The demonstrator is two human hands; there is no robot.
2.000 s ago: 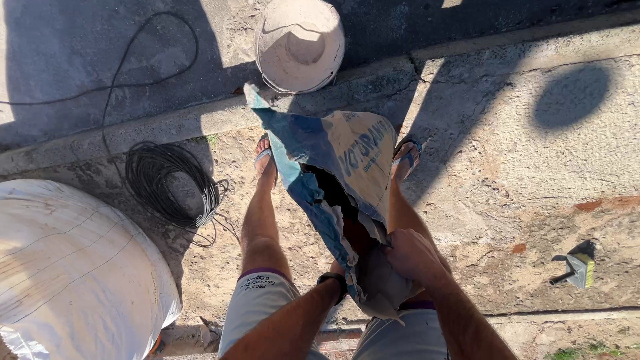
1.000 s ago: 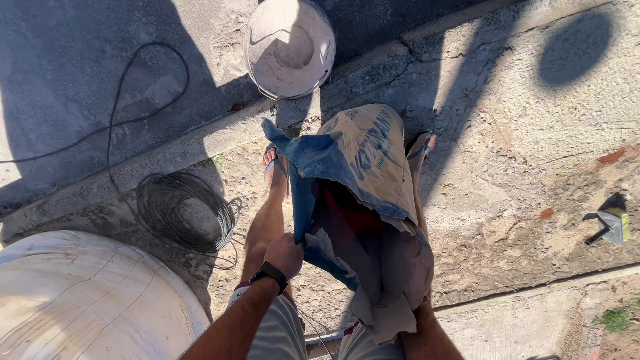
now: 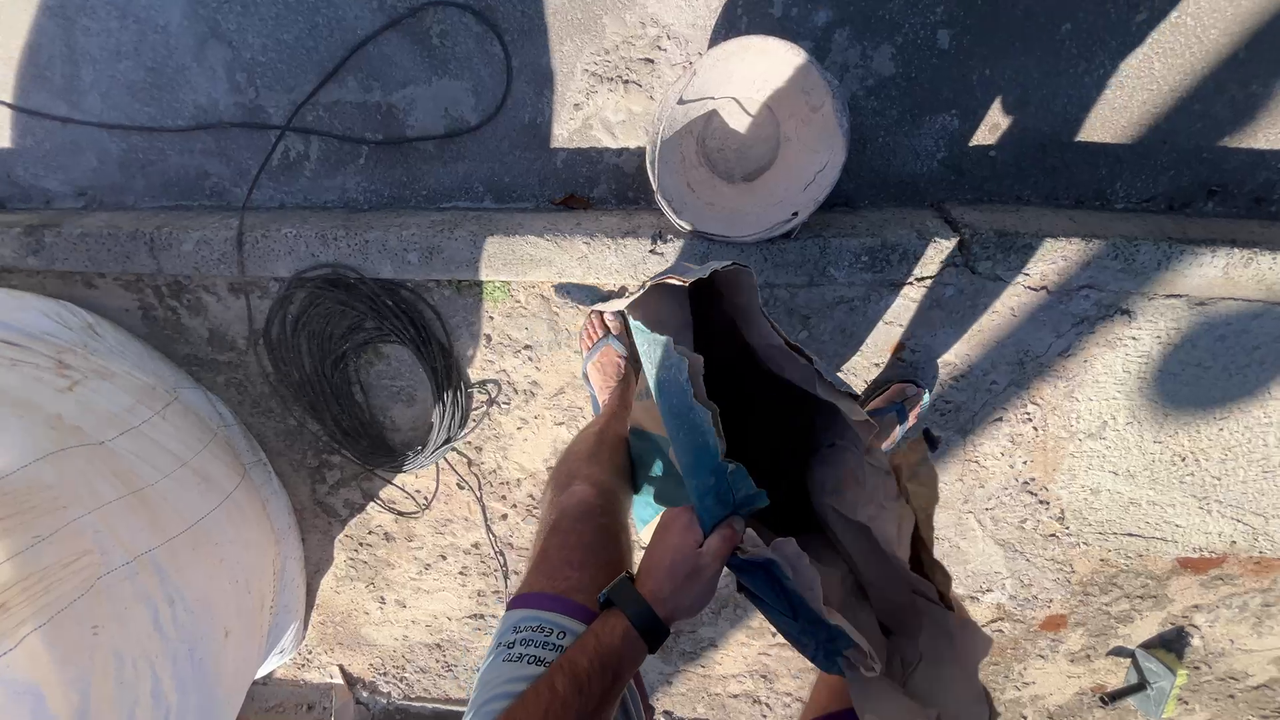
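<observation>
A torn paper sack [image 3: 860, 500], brown with blue printed parts, hangs between my legs with its ragged mouth wide and its inside dark. My left hand [image 3: 690, 565], with a black watch on the wrist, grips the blue edge of the sack at its near left side. My right hand is hidden behind the lower right part of the sack; only a bit of the arm or leg shows beneath it. Beyond the sack stands a pale, dusty bucket [image 3: 750, 140] with dried residue inside.
At the left lie a coil of black cable [image 3: 365, 370] and a large white bulging sack [image 3: 120, 500]. A concrete kerb [image 3: 560, 245] crosses behind my sandalled feet. A small tool with a metal blade [image 3: 1150, 685] lies at the lower right.
The sack's mouth has turned from facing me to gaping wide, and its printed face no longer shows. My left hand still grips the edge. The view has rotated and shifted.
</observation>
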